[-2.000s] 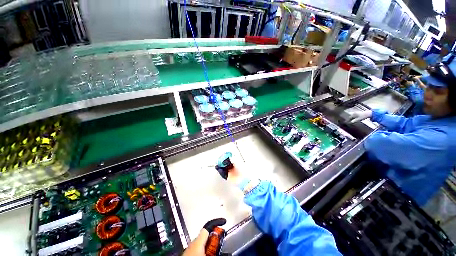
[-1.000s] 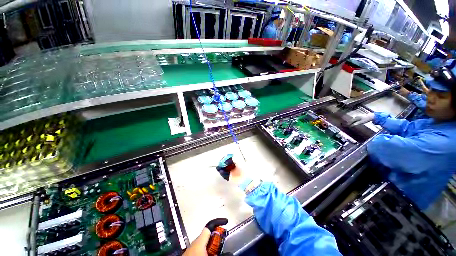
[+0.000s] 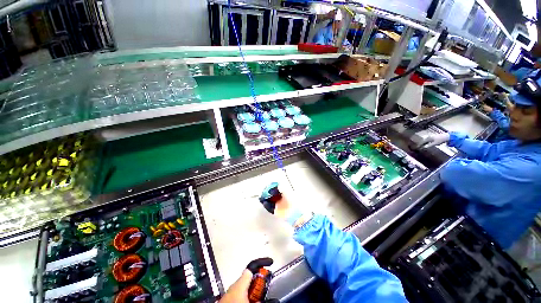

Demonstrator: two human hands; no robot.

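My left hand, at the bottom edge and partly cut off, has black fingertips and holds an orange-red toroidal inductor. My right hand, with a blue sleeve, is over the pale plate between two boards and holds a teal-blue inductor in black-tipped fingers. The near circuit board lies at the lower left in a dark pallet, with three copper toroids in a row, grey blocks and silver-white heatsinks. Neither hand touches it. A second circuit board lies in its carrier to the right, without large toroids.
Teal-blue inductors sit in a tray on the shelf. Yellow-black parts fill trays at left. Clear blister trays are on the upper shelf. A black tote stands lower right. A blue cord hangs ahead. A person works at right.
Both hands keep their inductors and stay nearly in place. The view has shifted slightly. The neighbouring person's gloved hand has moved slightly beside the far board.
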